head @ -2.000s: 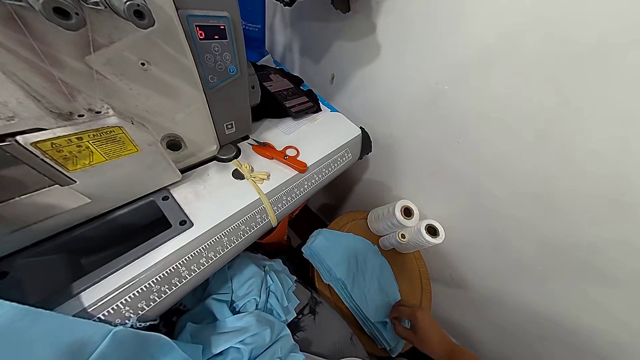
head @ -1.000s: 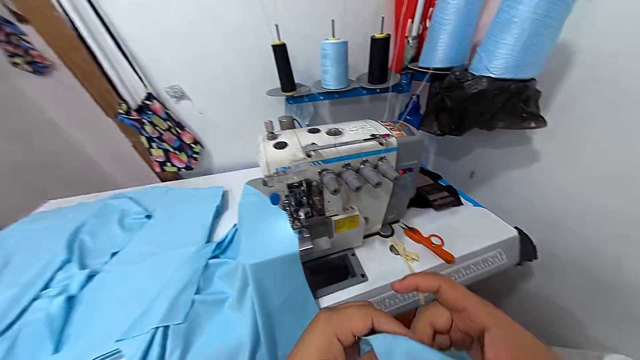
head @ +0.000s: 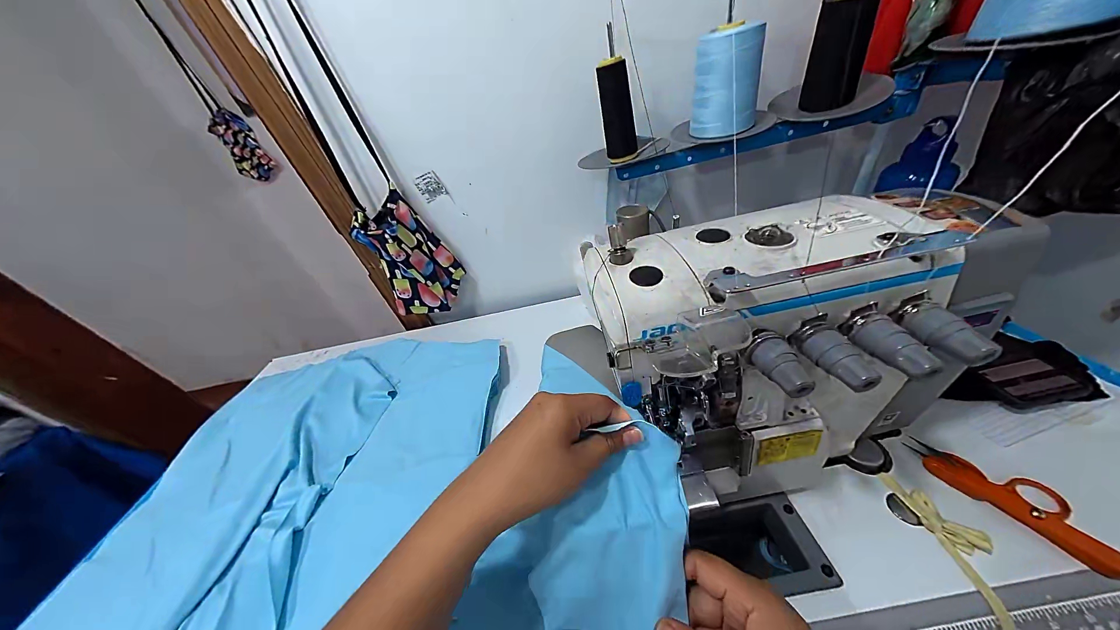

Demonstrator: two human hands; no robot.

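Note:
My left hand (head: 569, 446) pinches a folded edge of light blue fabric (head: 612, 534) between thumb and fingers, just left of the needle area of a white overlock sewing machine (head: 787, 262). Lower down, my right hand (head: 731, 595) is at the fabric's right edge, beside the dark opening in the machine bed; its fingers are partly cut off by the frame, and its grip is not clear. More light blue fabric (head: 350, 464) lies spread and wrinkled on the table to the left, partly behind my left forearm.
Orange thread snips (head: 1015, 503) and a yellow tied strip (head: 941, 525) lie right of the machine. Thread cones, including a light blue one (head: 728, 83), stand on a blue rack above it. A printed cloth pouch (head: 409, 258) hangs at the back wall.
The view has swung left from the stool and cones to the machine. My hands, together in front of the machine a second ago, are now apart, the left at the fabric near the needle area.

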